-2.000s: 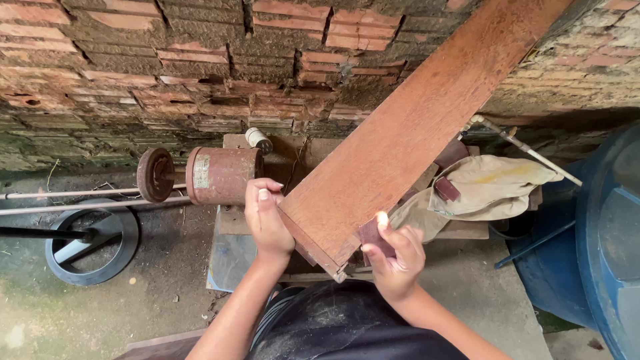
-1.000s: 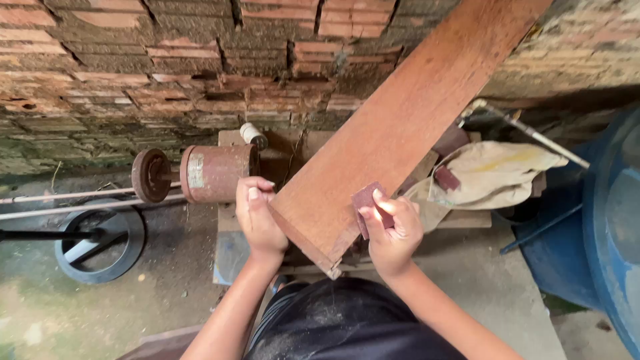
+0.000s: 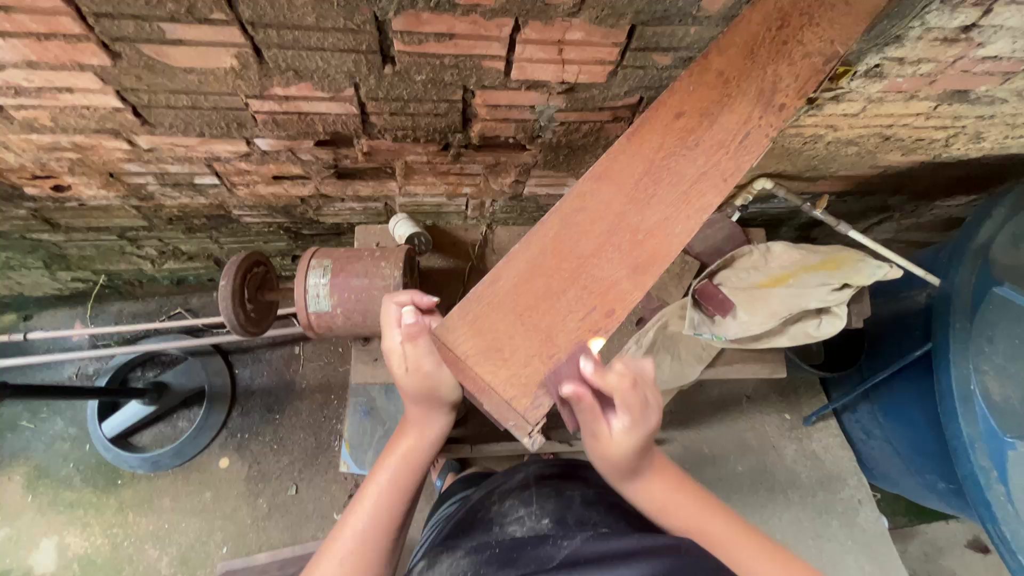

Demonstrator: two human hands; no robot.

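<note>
A long reddish-brown wooden board [image 3: 608,208] slants from near my body up to the top right, its near end worn at the corner. My left hand [image 3: 420,360] grips the board's left edge close to that end, with the thumb on top. Between the thumb and fingers of my right hand [image 3: 620,408] is a folded piece of dark red sandpaper [image 3: 566,384], held at the board's right edge near the worn corner. Another small dark red piece [image 3: 714,299] lies on a beige cloth [image 3: 792,296] to the right.
A rusty motor [image 3: 356,290] with a pulley stands left of the board, by a brick wall [image 3: 304,104]. A round dark base with a pole [image 3: 160,404] is on the floor at left. Blue tanks [image 3: 904,384] and a thin pipe [image 3: 876,246] are at right.
My right hand with the sandpaper has moved from the board's top face down toward its right edge near the corner. My left hand keeps its hold on the board.
</note>
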